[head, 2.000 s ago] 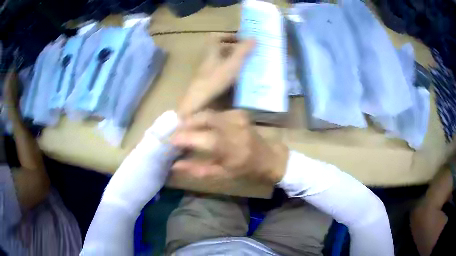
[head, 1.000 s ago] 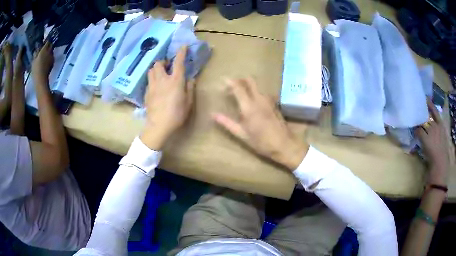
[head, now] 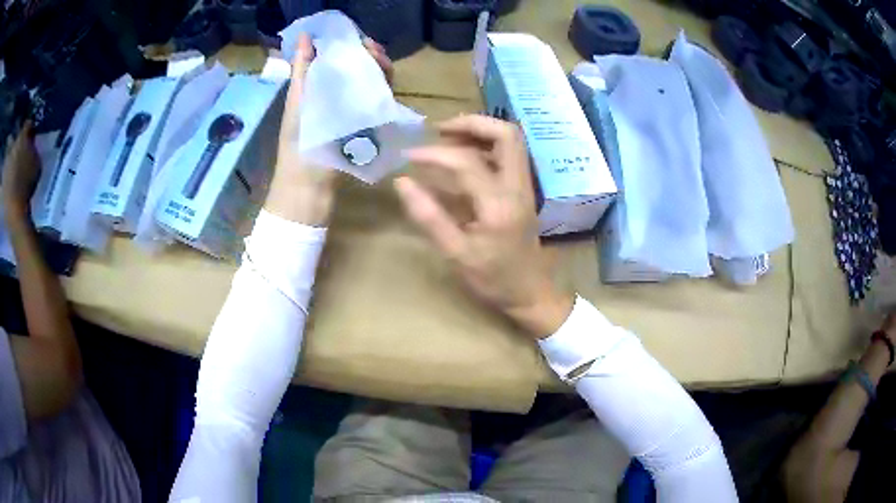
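My left hand holds a milky protective sleeve up over the bench at left centre. The sleeve's lower end faces me, and a dark-rimmed round end with a pale centre shows in it; what it belongs to is mostly hidden. My right hand is just right of the sleeve's lower end, fingers spread and slightly blurred, holding nothing visible. A light blue and white gift box lies right of it, with printed text on top and a raised flap at its far end.
Fan-picture boxes with sleeves between them stand at left. More sleeves lie on boxes at right. Dark rings sit along the far edge of the tan bench. A speckled dark heap and people's arms are at the sides.
My left hand has lifted a sleeve from beside the left boxes and now holds it up. My right hand is near the sleeve's end. The gift box now appears further left and tilted.
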